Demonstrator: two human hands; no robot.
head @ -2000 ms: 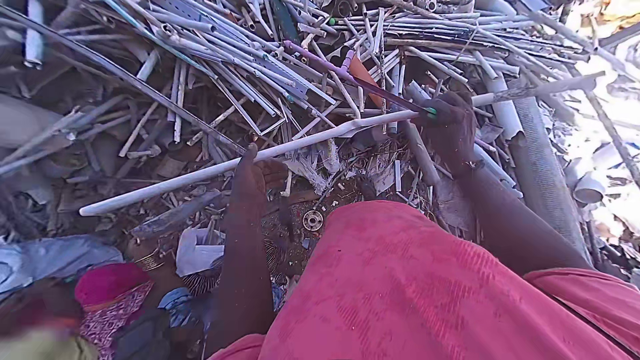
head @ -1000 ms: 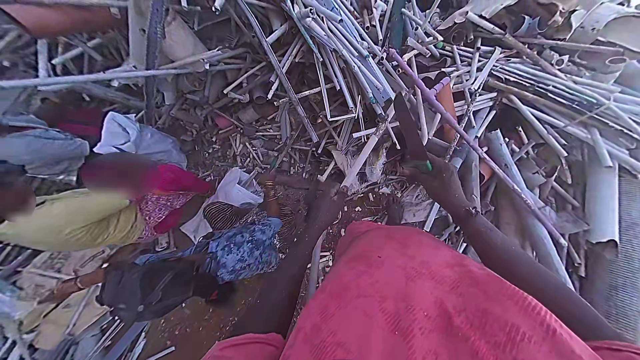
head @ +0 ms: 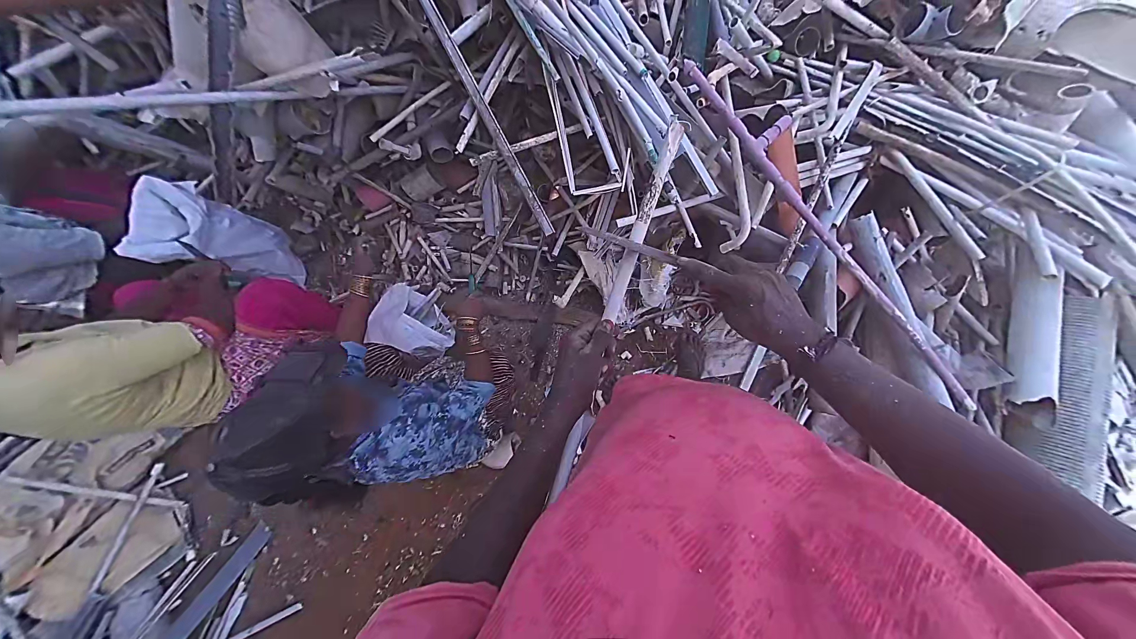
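Observation:
My left hand (head: 581, 355) is closed around the lower part of a long whitish plastic pipe (head: 641, 231), which slants up and slightly right from the fist. The pipe's lower part passes below this hand beside my red garment. My right hand (head: 763, 302), with a band at the wrist, grips a thin, blade-like tool (head: 635, 246). Its handle is hidden by the fingers. The tool points left and crosses the pipe above my left hand; whether they touch cannot be told.
Heaped plastic pipes (head: 612, 80) lie ahead and to the right, with a purple pipe (head: 825, 231) slanting across them. Wide split pipes (head: 1034, 328) are at the right. Co-workers sit at the left near a white bag (head: 408, 319), one in a blue patterned garment (head: 422, 426).
The held pipe, earlier nearly level across both hands, now slants upward from my left hand. My right hand has turned the blade-like tool from upright to pointing left. The view has swung left.

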